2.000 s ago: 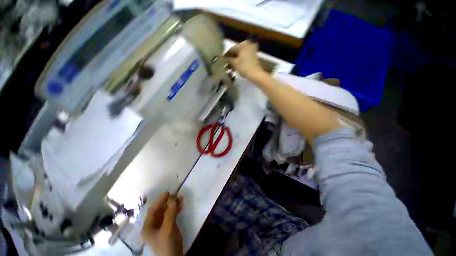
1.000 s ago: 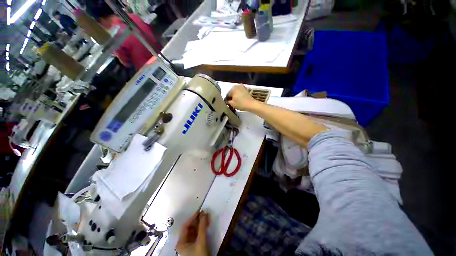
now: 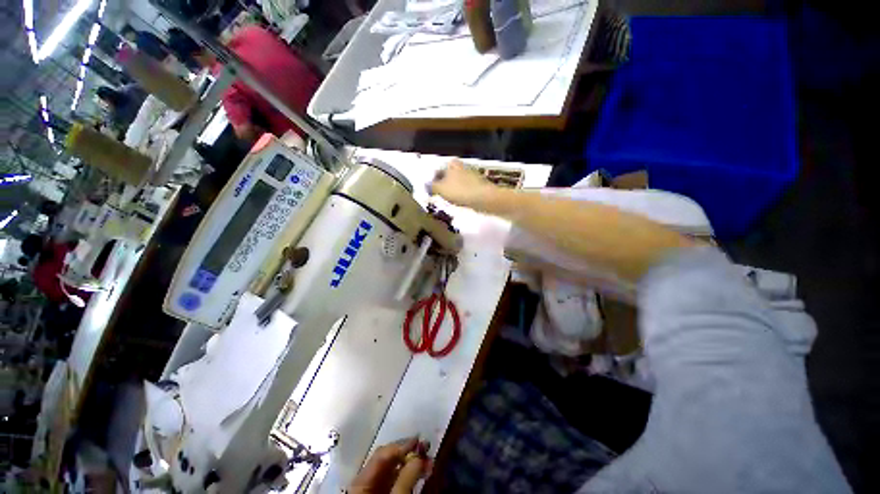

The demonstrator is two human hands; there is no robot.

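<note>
The off-white JUKI sewing machine head (image 3: 352, 256) lies diagonally across the white table. My right hand (image 3: 458, 185) reaches past the right end of the head, fingers bent and blurred; whether it holds anything cannot be told. My left hand (image 3: 391, 470) is at the bottom edge, partly cut off, thumb and fingertips together near the table's front edge. A small dark spot shows at its fingertips, too small to name. Red-handled scissors (image 3: 432, 326) lie on the table right of the head, between my hands. The needle area (image 3: 307, 453) is at the bottom left, left of my left hand.
A control panel (image 3: 241, 232) and white paper (image 3: 232, 371) are on the machine. A gridded tray (image 3: 502, 177) lies beyond my right hand. White and taupe pieces (image 3: 627, 207) are piled below my right forearm, near a blue basket (image 3: 695, 116). A person in red (image 3: 265, 82) is behind.
The camera view has swung and shifted. My right hand has moved slightly away from the end of the machine head. My left hand sits lower in the picture. The scissors still lie on the table.
</note>
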